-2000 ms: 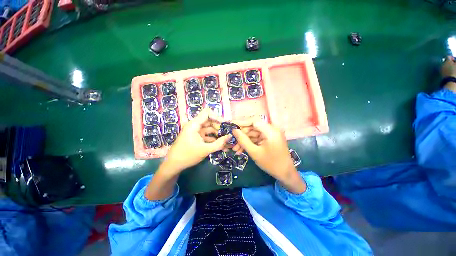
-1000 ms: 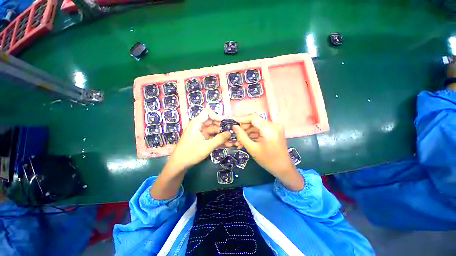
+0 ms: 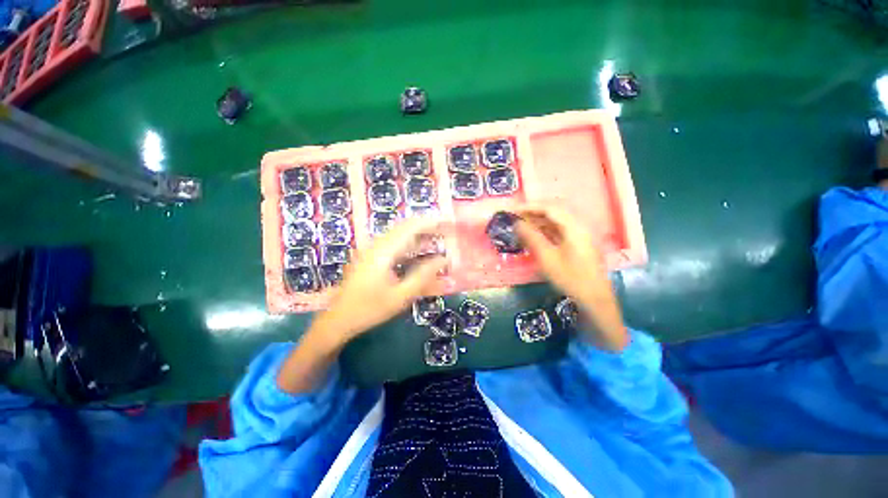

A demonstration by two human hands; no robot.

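The pale pink foam tray (image 3: 631, 199) lies in front of me. Its two left compartments hold columns of square units (image 3: 296, 206), the third holds several units at its far end, and the rightmost holds none. My right hand (image 3: 574, 255), slightly blurred, holds a dark square unit (image 3: 505, 233) at its fingertips over the third compartment. My left hand (image 3: 377, 282) is blurred over the second compartment, fingers curled; whether it holds anything cannot be told. Several loose units (image 3: 474, 317) lie at the tray's near edge, one (image 3: 534, 325) nearer my right wrist.
Three units (image 3: 414, 100) lie apart on the green surface (image 3: 321, 44) beyond the tray. A metal rail (image 3: 97, 156) reaches in from the left. Redder trays (image 3: 73, 49) are at upper left, a black case (image 3: 107, 350) at lower left. A person's blue sleeve (image 3: 852, 253) is at right.
My hands have come apart; the right has moved right with the unit, the left slightly left. The units beyond the tray have shifted left. Another loose unit now shows near my right wrist.
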